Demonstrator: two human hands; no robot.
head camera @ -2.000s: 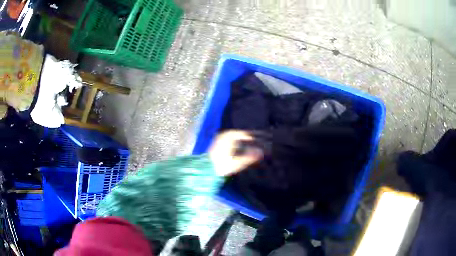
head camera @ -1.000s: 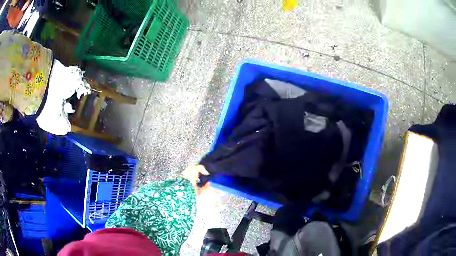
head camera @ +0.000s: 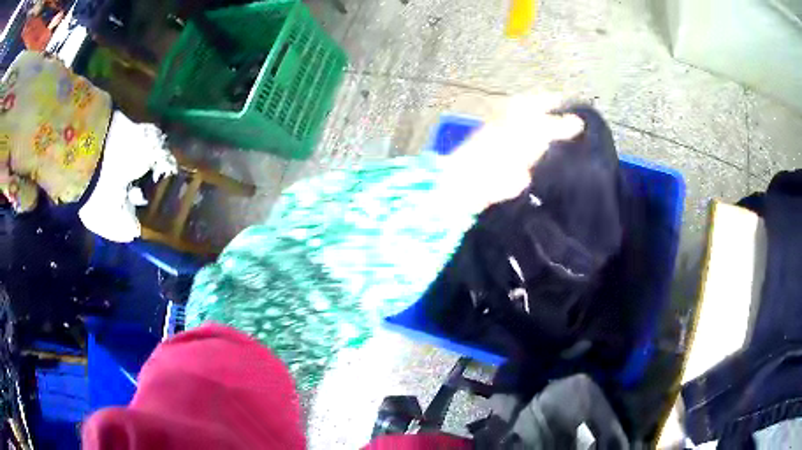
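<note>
My left hand, pale and blurred by glare, reaches from the lower left in a green patterned sleeve. It grips the upper edge of a dark garment and holds it raised over the blue crate. The garment hangs down in folds, with small white marks or threads on it. The fingers are bent at its edge, but their exact grip is washed out. The sleeve and garment hide much of the crate's inside. My right hand is not in view.
A green slatted crate stands at the upper left near a wooden stool. A person's patterned floral cloth shows at the far left. A pale-topped table edge with dark denim is at the right. Red cloth is at the lower left.
My left hand has moved from the crate's near left corner up and right, lifting the dark garment into a hanging fold. The pale patch seen on the cloth is no longer visible.
</note>
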